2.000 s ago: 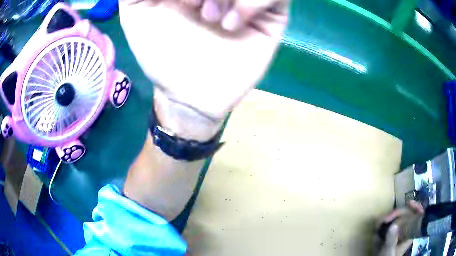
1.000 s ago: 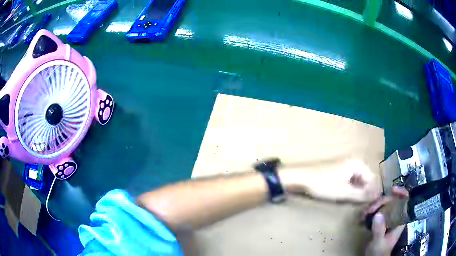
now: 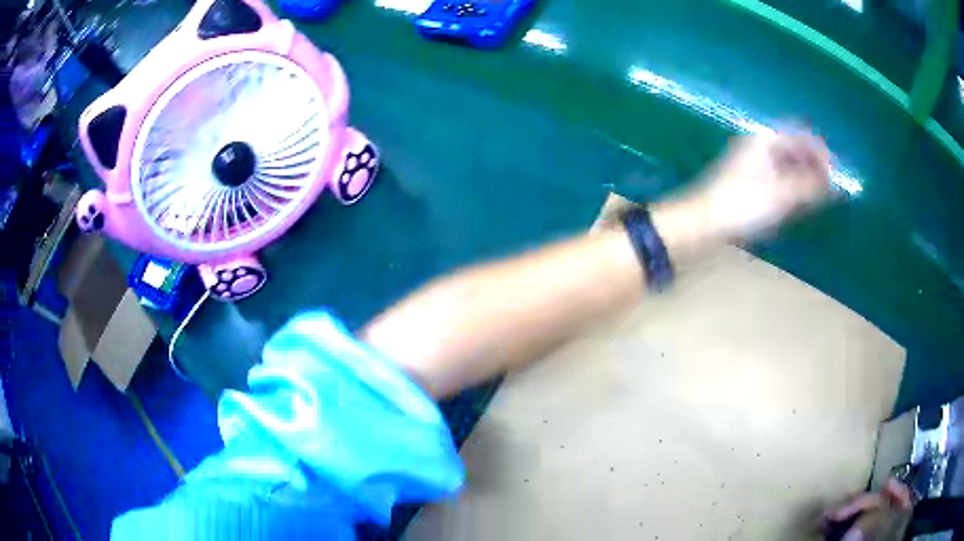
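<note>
My left hand [image 3: 782,180], blurred by motion, is over the green bench just beyond the far edge of the tan cardboard work mat [image 3: 687,412]. Its fingers look curled; I cannot tell whether they hold anything. My bare left forearm, with a dark wristband, crosses the mat. My right hand [image 3: 872,512] is at the bottom right corner, cut off by the picture's edge. Its fingers are around the electric screwdriver [image 3: 935,520], of which only a dark part shows. Small dark specks lie on the mat, with no housing on it.
A pink fan [image 3: 233,164] stands at the left, with a small blue unit [image 3: 159,280] beside its foot. A blue unit [image 3: 476,19] lies at the top edge. A screw feeder [image 3: 930,449] is partly visible at the right. Cardboard flaps [image 3: 106,317] show at the lower left.
My left hand has moved from beside the screwdriver, up and away past the mat's far edge. The view has shifted, so the fan sits farther right and my right hand lower.
</note>
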